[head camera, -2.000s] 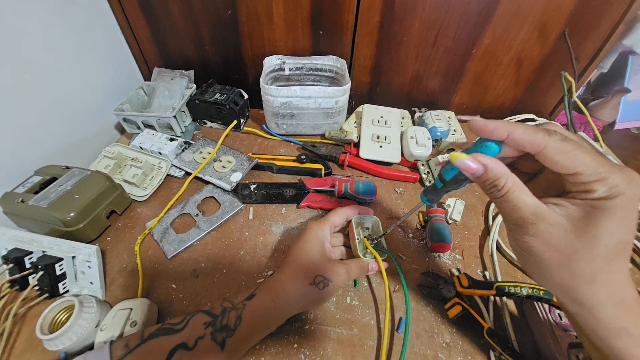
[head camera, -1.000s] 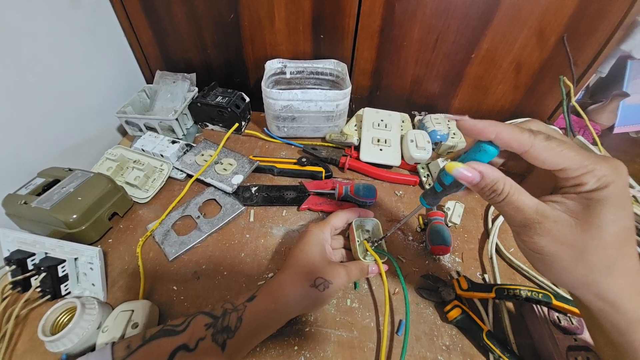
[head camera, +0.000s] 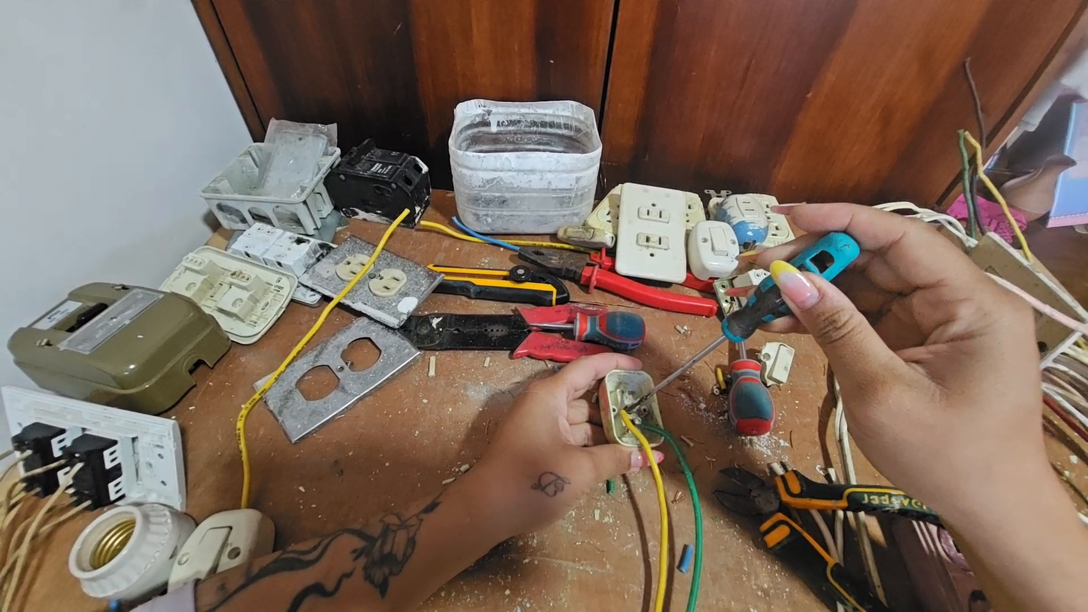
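Note:
My left hand (head camera: 565, 438) grips a small cream plastic electrical housing (head camera: 618, 429), its open side facing up, between thumb and fingers. A yellow wire (head camera: 661, 518) and a green wire (head camera: 693, 501) run out of it toward the front edge of the view. In my right hand (head camera: 884, 331) is a teal and black screwdriver (head camera: 778, 293), held by its handle at a slant. The shaft reaches down left into the housing, by the yellow wire's end; whether the tip sits on a screw is too small to tell.
Diagonal cutters (head camera: 816, 497) lie front right, near loose cables (head camera: 841, 459). Behind my hands are a short screwdriver (head camera: 750, 399), a red-handled wire stripper (head camera: 561, 333), red pliers (head camera: 646, 291) and a yellow-black cutter (head camera: 501, 285). Metal outlet plates (head camera: 340, 374) and a lamp socket (head camera: 127, 548) lie left; a plastic tub (head camera: 525, 170) stands behind.
My right hand and the screwdriver handle have turned slightly, with the shaft still reaching into the housing. My left hand keeps its hold in about the same place.

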